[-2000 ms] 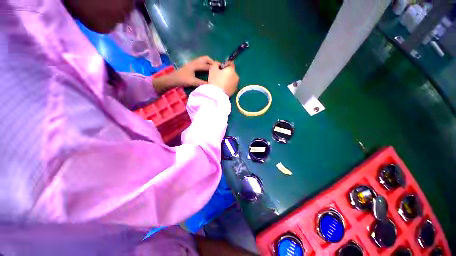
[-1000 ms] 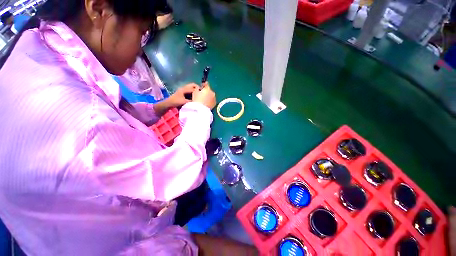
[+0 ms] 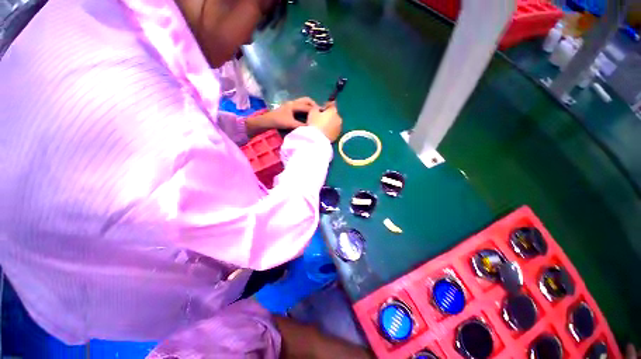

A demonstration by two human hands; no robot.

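A red compartment tray (image 3: 365,308) lies tilted at lower right, cut off by the lower edge. Its pockets hold blue-faced round units (image 3: 396,321) and dark-faced units (image 3: 475,340). One dark disc (image 3: 511,275) overlaps its neighbours. My left forearm, in a pink sleeve, reaches along the bottom edge towards the tray's near left corner; the hand itself is outside the picture. Only a small blurred bit of my right hand (image 3: 630,353) shows at the bottom right corner, beside the tray; its grip is hidden.
A neighbouring worker in pink holds a pen-like tool (image 3: 337,91). A tape roll (image 3: 360,148), labelled units (image 3: 392,183), a tape scrap (image 3: 392,226) and a shiny unit (image 3: 350,245) lie on the green bench. A white upright (image 3: 460,77) stands behind. Red trays (image 3: 261,151) are at the neighbour's side.
The view has shifted and turned, so the tray first shows more fully, then lower and further right again. The overlapping disc stays among the same units. The neighbour still holds the pen-like tool.
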